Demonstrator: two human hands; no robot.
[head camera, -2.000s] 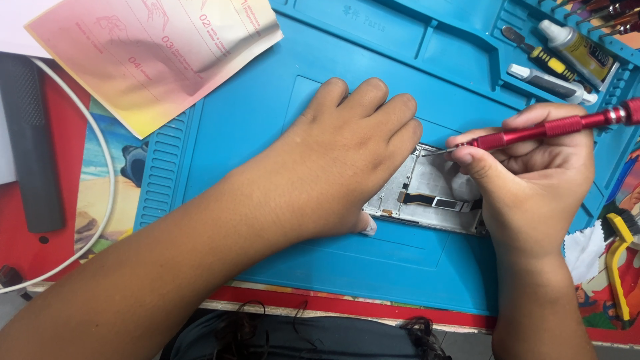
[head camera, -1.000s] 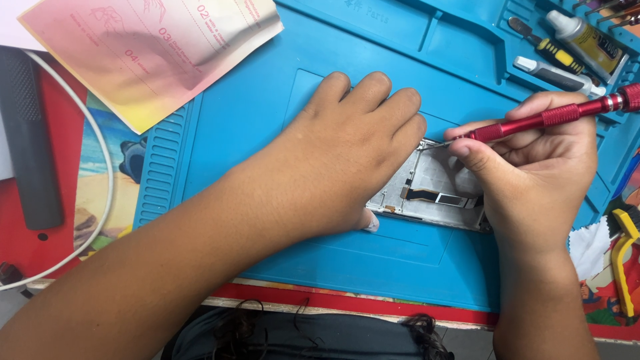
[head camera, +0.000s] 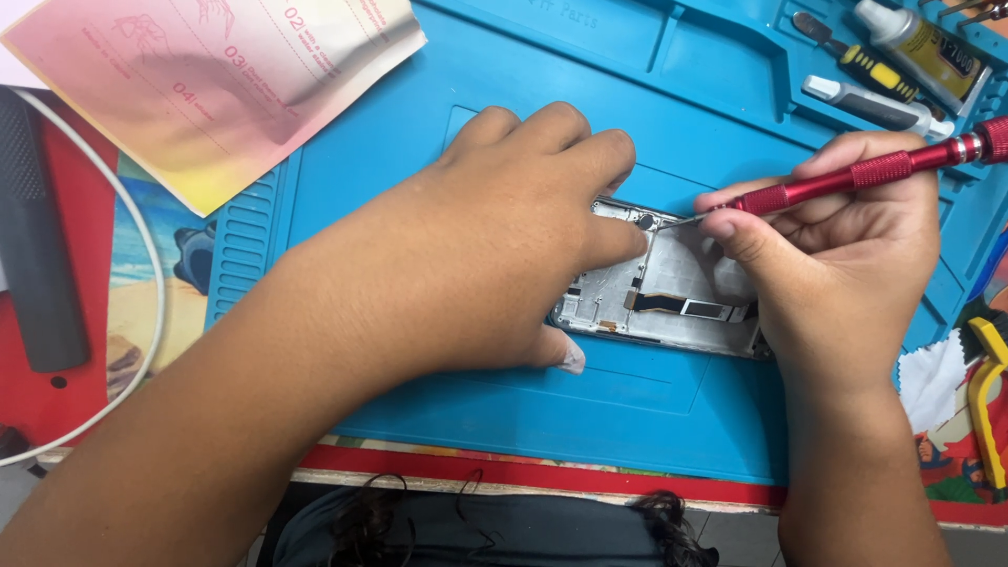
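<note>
A bare metal phone frame with a flex cable in it lies on a blue silicone repair mat. My left hand spans the frame's left part and holds it down, one fingertip on the metal near the upper edge; the palm hides the frame's left end. Between the thumb and fingers of my right hand is a red precision screwdriver. Its thin tip meets the frame near the upper edge, just right of a small round black part.
A printed paper sheet overlaps the mat's upper left. A white cable and a dark grey handle-like object lie at left. Upper right are a glue tube, a yellow-black tool and a white-capped pen. Yellow-handled pliers and a white cloth lie at right.
</note>
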